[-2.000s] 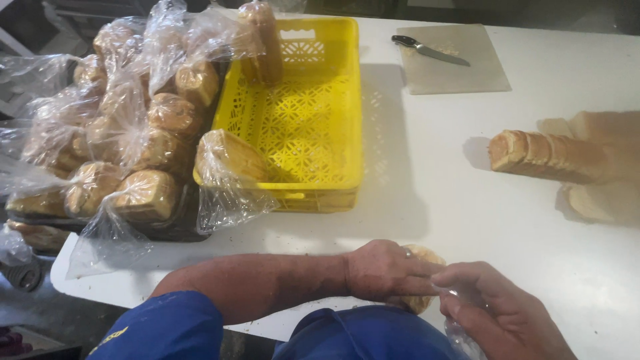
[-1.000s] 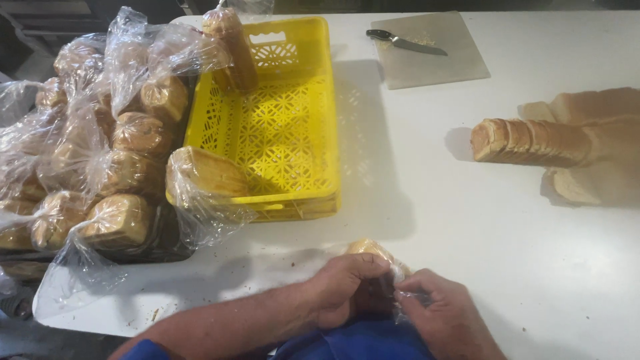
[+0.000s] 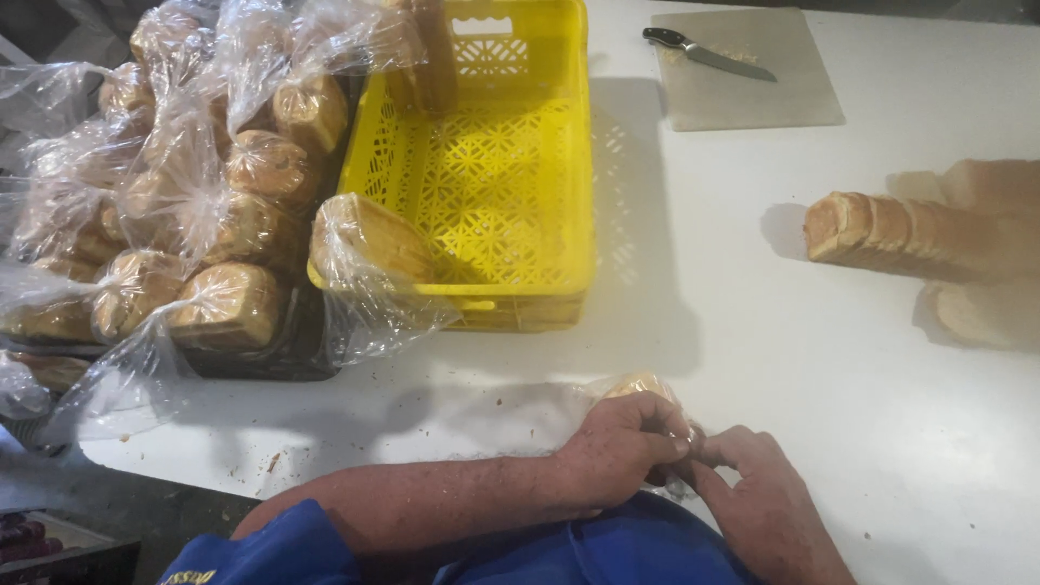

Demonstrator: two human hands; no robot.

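Observation:
At the table's near edge, my left hand (image 3: pixel 630 447) pinches the gathered plastic of a bagged loaf (image 3: pixel 642 383), which lies mostly hidden behind that hand. My right hand (image 3: pixel 751 487) meets it from the right, its thumb and fingers on the same bunched plastic. Further off, a bagged loaf (image 3: pixel 370 240) leans over the near left corner of a yellow plastic crate (image 3: pixel 587 162), and another bagged loaf (image 3: pixel 435 61) stands at its far left side. A sliced loaf (image 3: pixel 894 231) lies unwrapped at the right, beside more bread that looks blurred.
Many bagged loaves (image 3: pixel 227 305) crowd a dark tray (image 3: pixel 305 361) at the left, some bag ends hanging over its edge. A knife with a black handle (image 3: pixel 731 61) rests on a pale cutting board (image 3: pixel 756 106) at the far side of the white table (image 3: pixel 520 422). Crumbs dot the near edge.
Both hands have shifted from around the loaf to its bag's gathered plastic, where the fingertips now come together. The crate, the knife and the other loaves stay where they were; the view has shifted somewhat.

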